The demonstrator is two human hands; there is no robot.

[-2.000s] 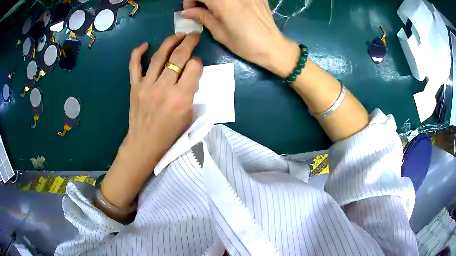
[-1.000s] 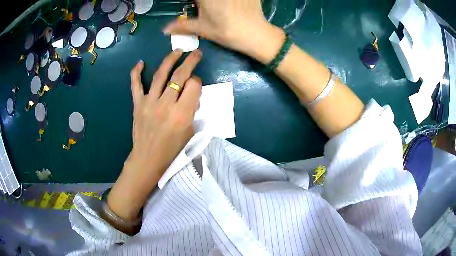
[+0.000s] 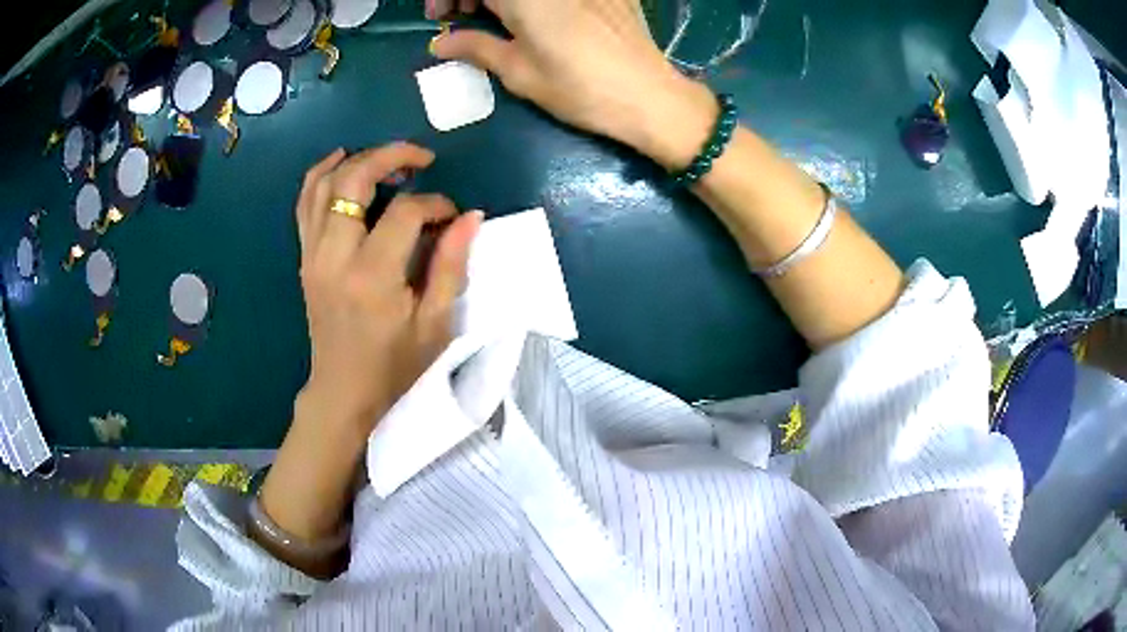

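Note:
A whitish square adhesive piece (image 3: 455, 95) with rounded corners lies at the top centre, its disc hidden beneath it. A bit of gold tail shows above it at my right fingertips. My right hand (image 3: 556, 62) pinches this module at its tail end, partly cut off by the top edge. My left hand (image 3: 377, 259) is at centre left with bent fingers. Its thumb lies along the upper left edge of a white backing sheet (image 3: 525, 274), which the hand holds near my lap. The sheet's lower left part curls over my shirt.
Several grey-faced modules (image 3: 189, 299) with gold tails are scattered at left, with a dark square part (image 3: 179, 170) among them. A dark-faced module (image 3: 924, 136) lies alone at right. Cut white liner (image 3: 1051, 124) is heaped at far right. Yellow-black tape (image 3: 148, 483) marks the near edge.
My left fingers have left the small square and drawn back, curling. The backing sheet has tilted with that hand. My right hand, earlier over the square, is now at its upper edge.

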